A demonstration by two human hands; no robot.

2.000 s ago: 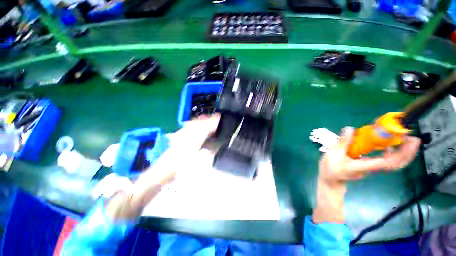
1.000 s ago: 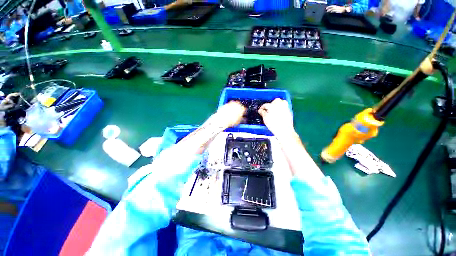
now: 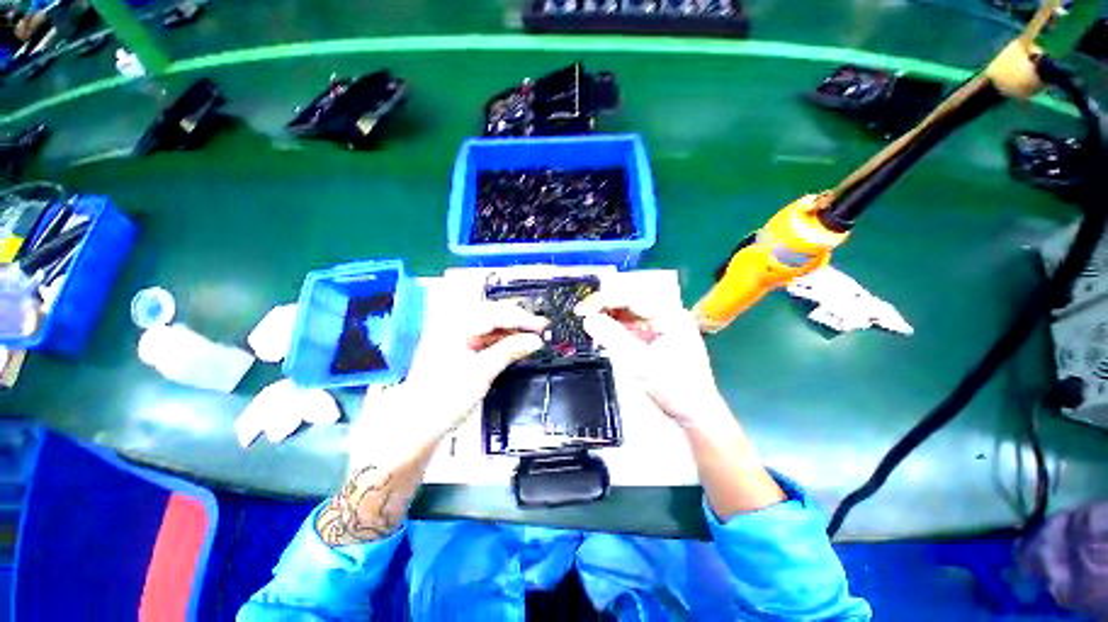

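An open black device housing (image 3: pixel 553 407) lies on the white sheet (image 3: pixel 662 462), its black flap (image 3: pixel 560 479) at the near end. My left hand (image 3: pixel 468 358) and my right hand (image 3: pixel 644 352) are over the left and right sides of its upper half, with fingertips down at the inside. Whether the fingers hold a small part is too small to tell. The large blue bin (image 3: pixel 553 253) beyond the sheet holds many small black parts (image 3: pixel 553 204). The small blue bin (image 3: pixel 318 326) at the left holds tiny dark screws (image 3: pixel 366 331).
The orange screwdriver (image 3: pixel 768 261) hangs to the right, near my right hand, with its black cable (image 3: pixel 960 419) curving down. Crumpled white wipes (image 3: pixel 848 301) lie beneath it. A whitish bottle (image 3: pixel 194 357) lies at the left. More open black housings (image 3: pixel 350 107) stand along the bench.
My hands have moved from the large blue bin back to the housing's upper half. The view has shifted, and the small blue bin and its screws now show clear of my left arm.
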